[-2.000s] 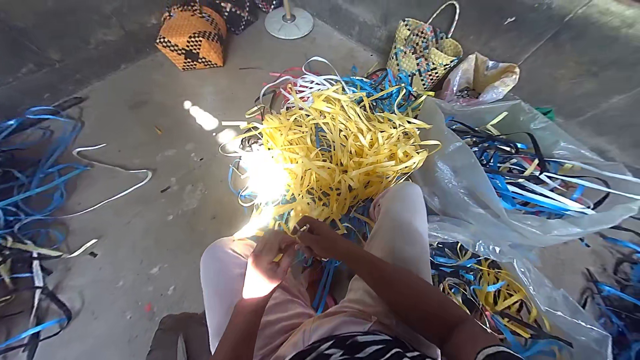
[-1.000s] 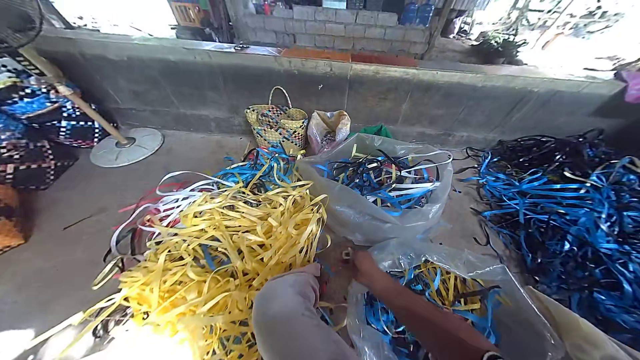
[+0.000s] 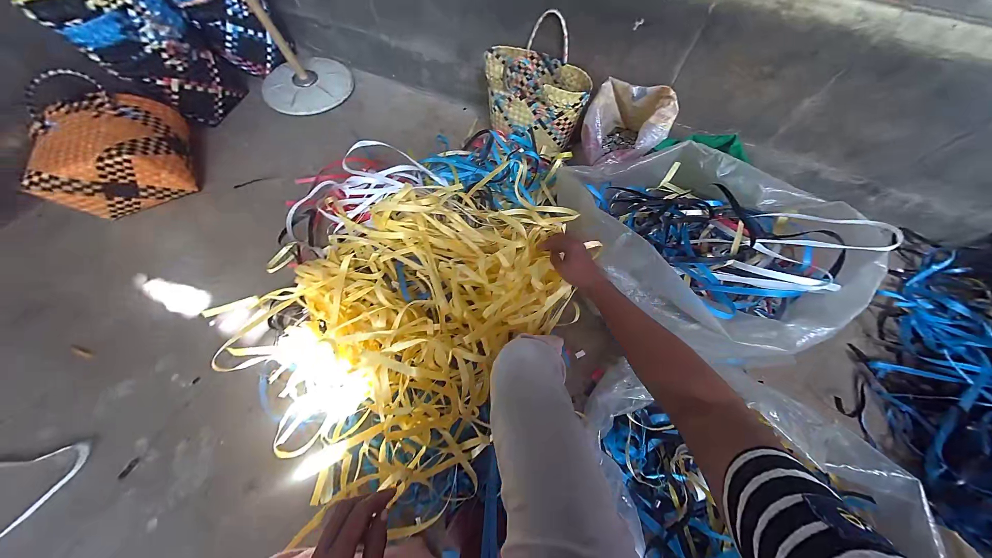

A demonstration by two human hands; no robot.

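A large tangled heap of yellow plastic strapping strips lies on the floor before my knees, with blue, white and red strips around its far edge. My right hand reaches to the heap's right edge, its fingers bent at a yellow strip; whether they grip it is hard to see. Low in the view, my left hand is partly cut off by the frame, beside the near edge of the heap, and its hold cannot be made out. Sunlight glares on the heap's left side.
Clear plastic bags of mixed strips lie at right, one farther, one nearer. Blue and black strips are piled beyond. Along the wall stand a woven basket and a small sack. An orange woven basket and a round stand base are farther left.
Two seconds ago my hands were together over my lap; now they are apart, with my right hand stretched forward to the right edge of the yellow heap. The view has swung about.
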